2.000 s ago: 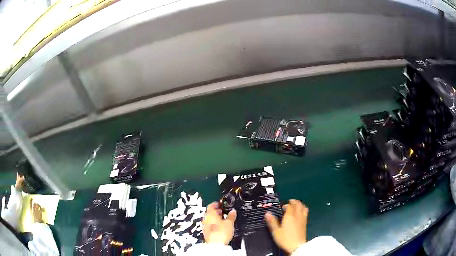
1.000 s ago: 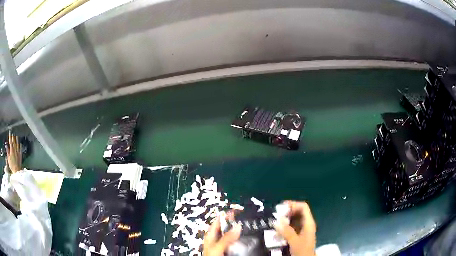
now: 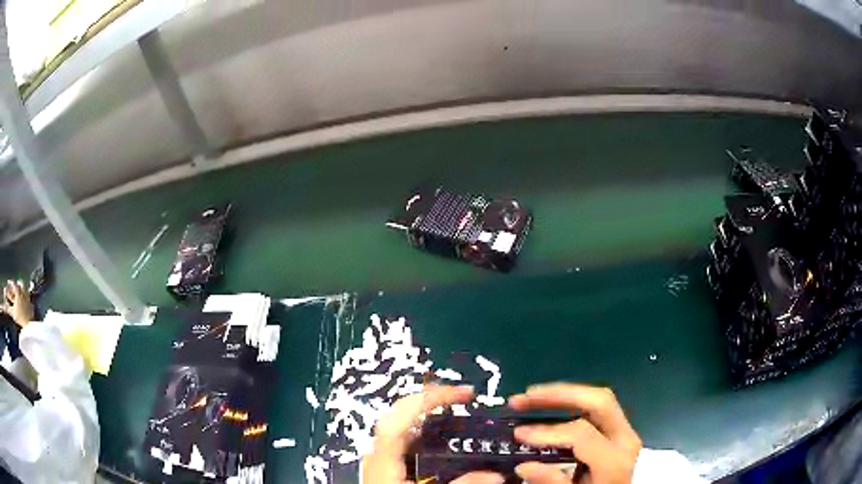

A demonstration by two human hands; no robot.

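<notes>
My left hand and my right hand hold a black retail box between them at the bottom centre. A dark side with white symbols faces me; the box's lower part is cut off by the picture edge. My fingers curl over its top edge from both sides. A loose heap of white scraps lies just left of my hands, with a few scraps behind them.
A black pile with white pieces stands left of the scraps. Black boxes lie beyond, at centre and left. Stacked boxes stand at right. A person's white sleeve and hand are at far left, beside yellow-white paper.
The black panel lay flat under my hands two seconds ago; now my hands hold a box form with its symbol side towards me. The boxes beyond have shifted left.
</notes>
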